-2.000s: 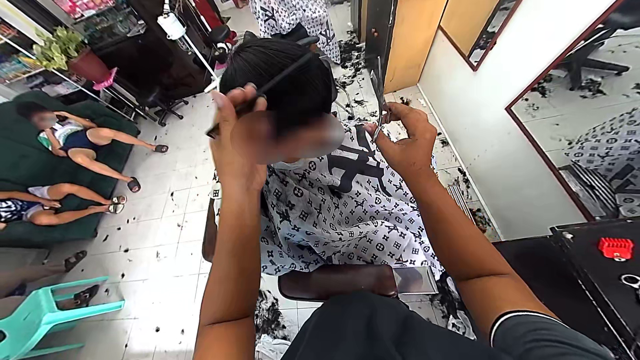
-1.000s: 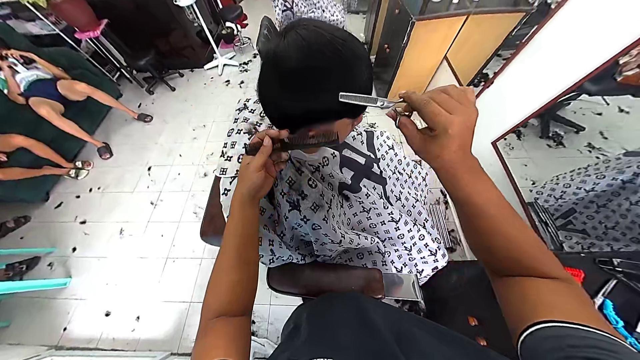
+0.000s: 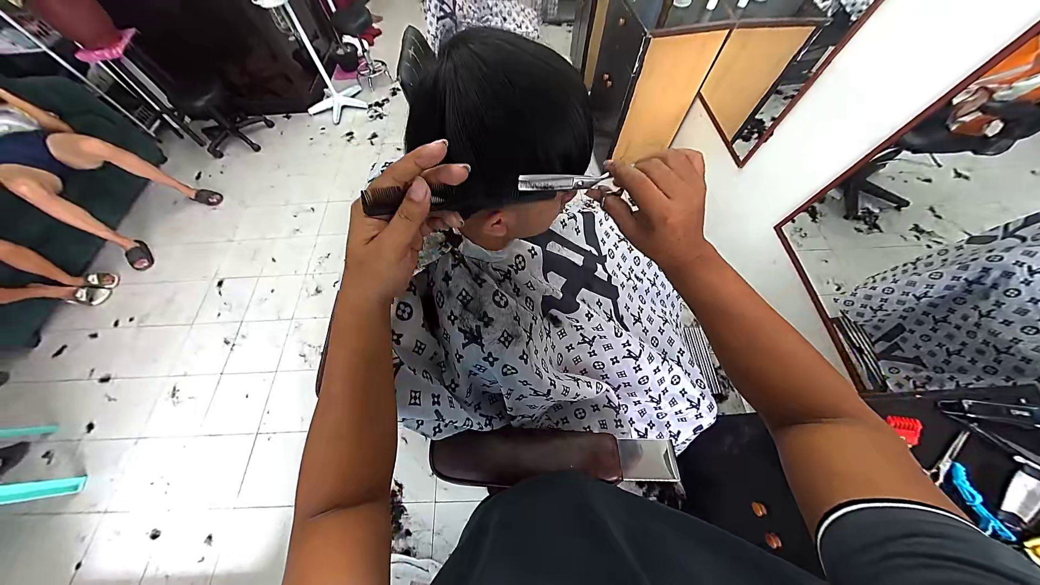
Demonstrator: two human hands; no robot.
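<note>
A person with straight black hair [image 3: 508, 106] sits in a barber chair, draped in a white cape [image 3: 536, 341] with a dark printed pattern. At the side of the head, my left hand [image 3: 398, 219] holds a dark comb [image 3: 390, 200], its far end hidden by fingers and hair. My right hand [image 3: 662, 199] has its fingers in the handles of metal thinning shears [image 3: 556, 183], whose toothed blade lies across the hair above the ear [image 3: 491, 223]. The blades look nearly closed.
The chair's brown armrest [image 3: 524, 457] lies in front of my body. A black counter [image 3: 861, 406] at right carries a red clipper guard [image 3: 904, 429], scissors and other tools. A mirror [image 3: 918, 268] hangs on the right wall. People sit on a green sofa [image 3: 32, 219] at left; cut hair litters the tiled floor.
Since one second ago, the comb has risen from beside the lower face to the side of the hair. The shears now overlap the lower hair. Earlier my left hand was higher at the head.
</note>
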